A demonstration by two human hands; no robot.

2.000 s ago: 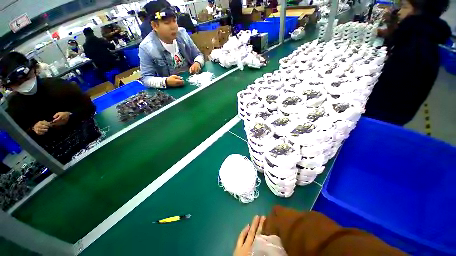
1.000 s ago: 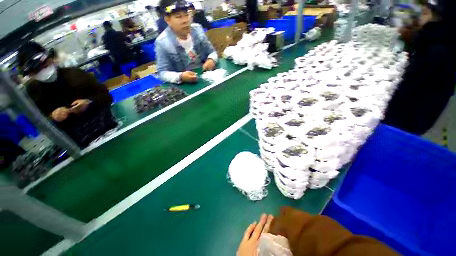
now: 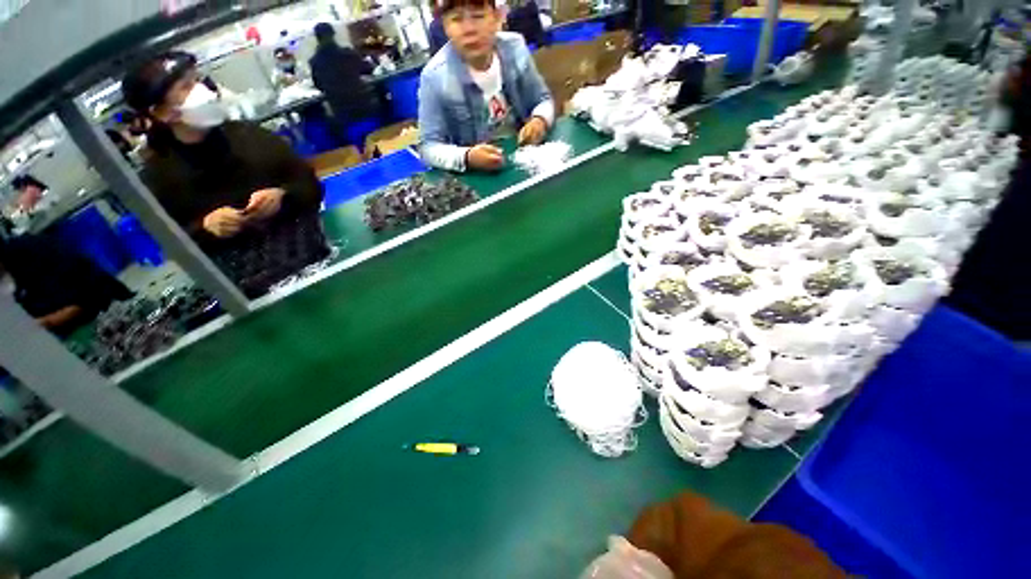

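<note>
My right hand (image 3: 625, 561) shows only as a small pale part at the bottom edge, at the end of a brown sleeve. The frame cuts it off, so its fingers and anything in them are hidden. My left hand is not in view. Nearest in front on the green bench lies a round white bundle (image 3: 597, 387) with thin loose loops at its lower edge. To its right stand tall nested stacks of white housings (image 3: 712, 390) with dark speckled boards in their open tops. A slim yellow tool (image 3: 436, 449) lies left of the bundle. No hand touches these things.
A blue tote (image 3: 921, 452) is at the right beside the bench. A pale rail (image 3: 441, 373) divides the bench from the green conveyor (image 3: 373, 328). Grey posts rise at left. Opposite, two people sit by a dark parts heap (image 3: 421, 204) and a white parts pile (image 3: 633, 100).
The view has turned left, so the bench things appear further right. My right hand has slid lower in the picture, and the fingers seen before are now out of frame.
</note>
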